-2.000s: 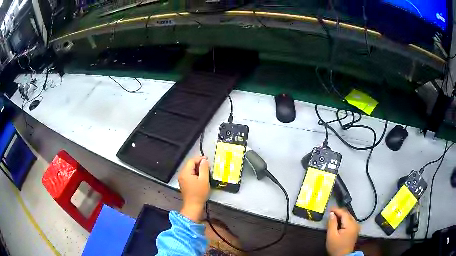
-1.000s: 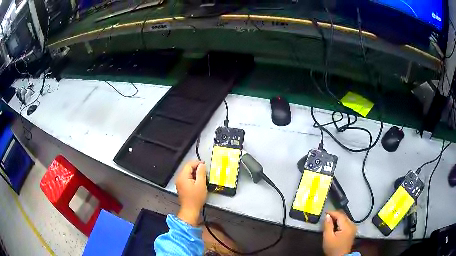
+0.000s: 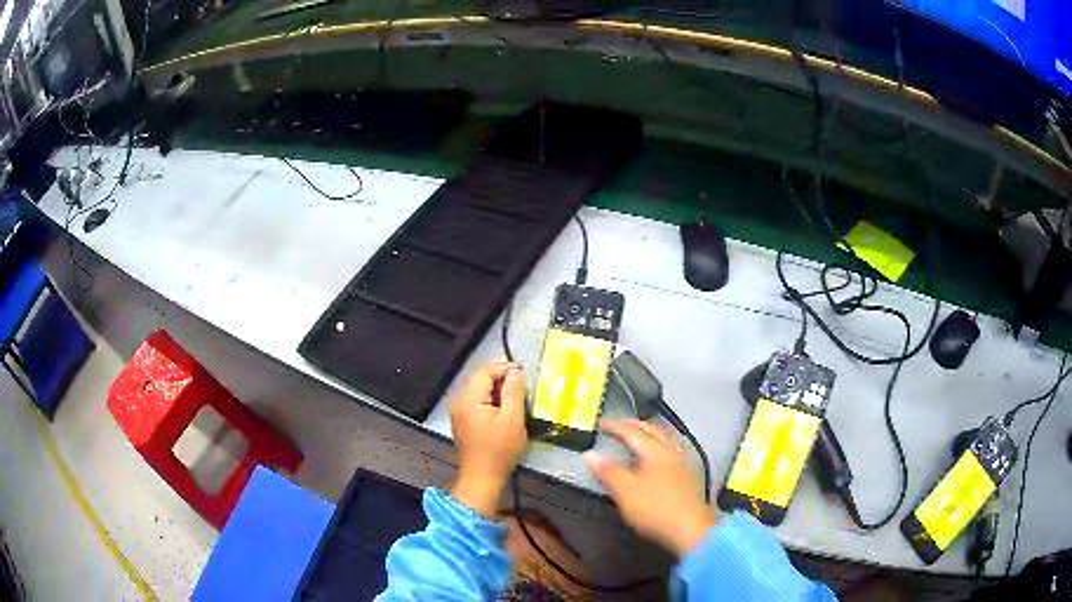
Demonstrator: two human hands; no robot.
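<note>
A black phone (image 3: pixel 574 367) lies camera-side up with a yellow card over its lower back and a thin cable at its top end. My left hand (image 3: pixel 489 423) is at its left side, fingers curled; whether it holds anything is unclear. My right hand (image 3: pixel 649 476) is at its lower right, fingers apart and empty. A handheld scanner (image 3: pixel 636 382) lies just right of this phone. A second phone (image 3: pixel 778 435) and a third phone (image 3: pixel 962 490), also yellow-covered and cabled, lie further right. Another dark scanner (image 3: pixel 832 461) lies beside the second phone.
A long black tray (image 3: pixel 447 276) lies diagonally on the white bench (image 3: pixel 235 253). Mice (image 3: pixel 705 254) (image 3: pixel 955 339) and a yellow note (image 3: pixel 879 251) are at the back. A red stool (image 3: pixel 194 423) and blue panel (image 3: pixel 265 543) are at lower left.
My right hand has moved left from near the second phone to the first phone's lower right corner and its fingers have opened. My left hand stays beside the first phone. The view has shifted slightly.
</note>
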